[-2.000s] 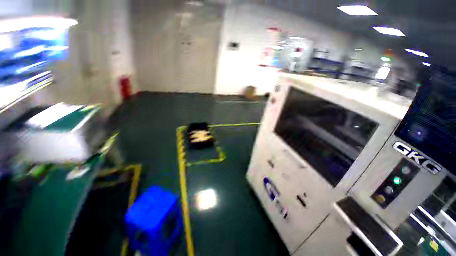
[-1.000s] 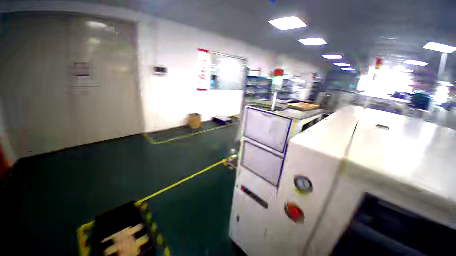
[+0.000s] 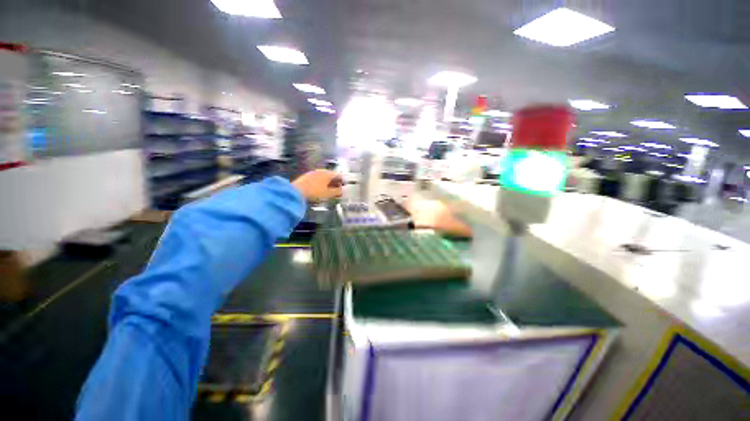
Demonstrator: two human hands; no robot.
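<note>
My left hand [image 3: 321, 186], bare below a blue sleeve, reaches forward above the back left of the loader top. It is blurred, and whether its fingers hold anything cannot be told. A silver-grey calculator [image 3: 359, 215] lies just beyond the boards, below and right of the hand. A stack of green PCB panels [image 3: 391, 256] lies on the green mat top [image 3: 428, 303] of the white-framed loader, over its left edge. My right hand is out of the picture.
An orange-brown block or box [image 3: 437, 216] lies right of the calculator. A red and green signal tower [image 3: 536, 164] stands on the loader's right side. A long white machine [image 3: 658, 255] runs along the right. Blue shelves [image 3: 177, 148] stand back left.
The view has swung right and moved closer to the loader. Its top, boards and calculator now lie in front. My left arm has come into view, stretched forward.
</note>
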